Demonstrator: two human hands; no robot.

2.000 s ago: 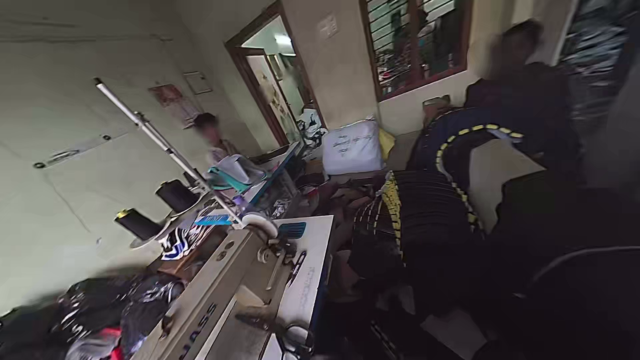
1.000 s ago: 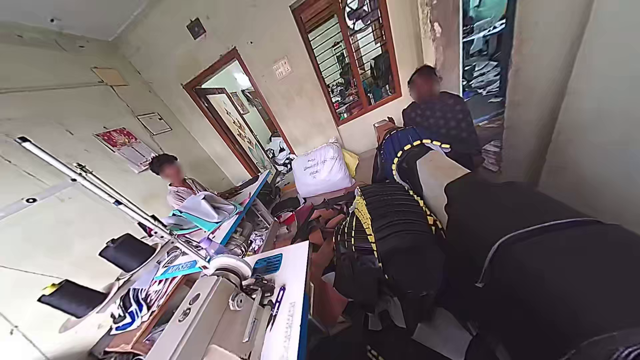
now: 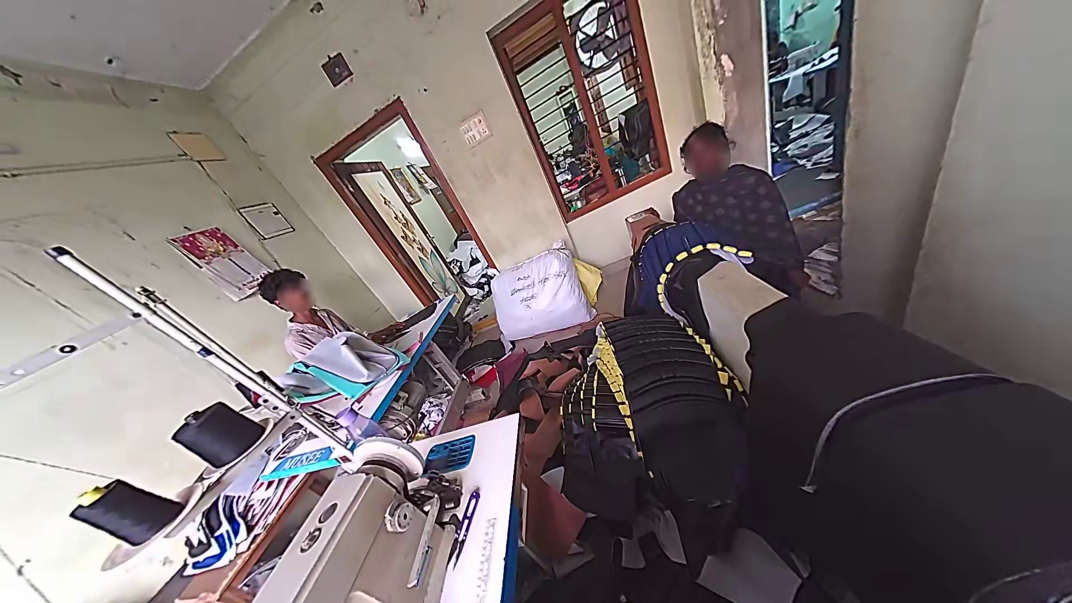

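Note:
Neither my left hand nor my right hand shows in the head view. A beige industrial sewing machine stands at the lower left, with its handwheel at the back end. Beside it, a pen lies on the white table top, near a blue plastic tray. Two black thread cones sit on the stand at the left. A large black fabric-covered form, possibly my own clothed leg, fills the lower right. Stacked black pieces with yellow edges lie between it and the table.
One person is at the back right; another person sits at a blue-edged table on the left. A white sack stands by the far wall. Brown and black scraps cover the floor beside the machine table.
The view has tilted upward and steadied, showing more of the walls and the far doorway. Scissors seen near the machine two seconds ago are out of view now.

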